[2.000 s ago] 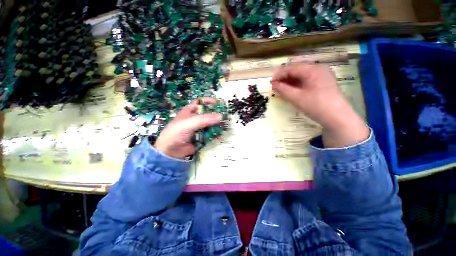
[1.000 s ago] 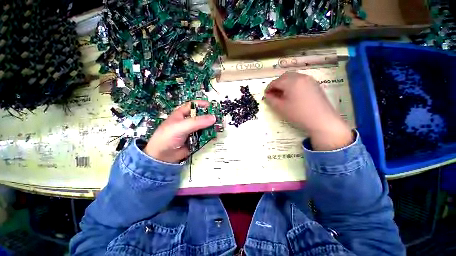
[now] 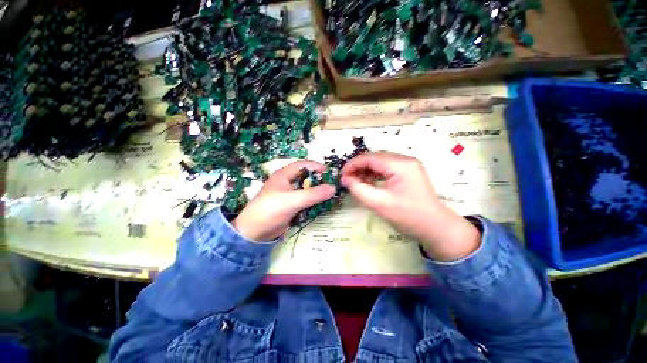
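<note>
My left hand (image 3: 287, 200) holds several small green circuit boards (image 3: 316, 210) between thumb and fingers, just left of centre. Thin dark wires trail below them. My right hand (image 3: 394, 190) is close beside the boards, with thumb and index finger pinched together at their right edge. Whether a small part is between those fingertips cannot be told. A small heap of tiny black parts (image 3: 357, 145) lies on the pale printed card just behind my hands, partly hidden by them.
A large tangled heap of green boards (image 3: 241, 92) lies behind my left hand. Dark layered boards (image 3: 78, 92) are at far left. A cardboard tray (image 3: 426, 79) of boards is at the back right. A blue bin (image 3: 532, 177) with black parts is at right. The card has a pink front edge (image 3: 347, 280).
My right hand has moved left and down from beside the black heap to the boards in my left hand, now covering part of the heap. A red mark on the card is now uncovered.
</note>
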